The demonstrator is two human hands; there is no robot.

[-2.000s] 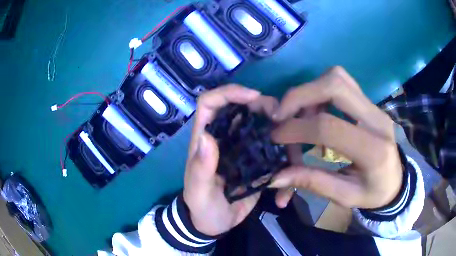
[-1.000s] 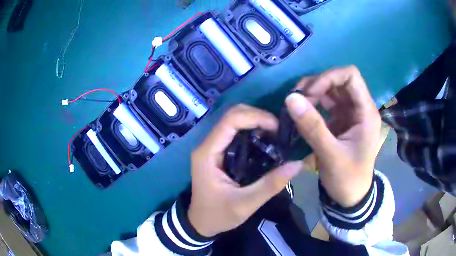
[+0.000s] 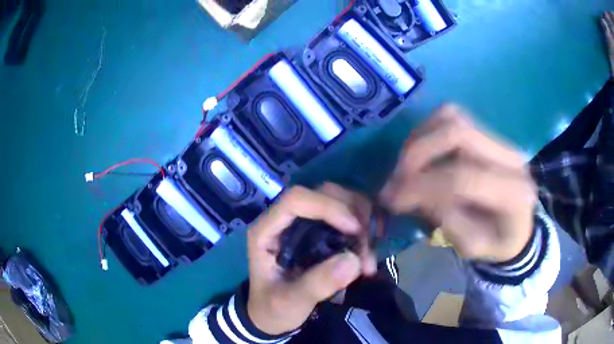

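My left hand (image 3: 296, 269) is closed around a dark clump of small black parts (image 3: 311, 246) at the lower middle. My right hand (image 3: 464, 191) is just to its right, blurred, fingers bent together; I cannot tell whether it holds anything. A slanting row of black housings (image 3: 257, 149) lies beyond my hands, each with a pale blue battery (image 3: 306, 101) beside an oval. The far top-right housing has a spoked cover (image 3: 396, 15) over its oval. Red leads with white connector plugs (image 3: 210, 104) stick out on the left side of the row.
An open cardboard box (image 3: 250, 20) stands at the top edge. A shiny plastic bag (image 3: 30, 289) lies at the lower left by cardboard. A pale thread (image 3: 81, 117) lies on the green mat. A person's plaid sleeve (image 3: 572, 191) is at the right edge.
The row sits lower in view; the box and spoked cover have come into sight. My left hand has stayed around the dark clump. My right hand has changed pose and is now blurred.
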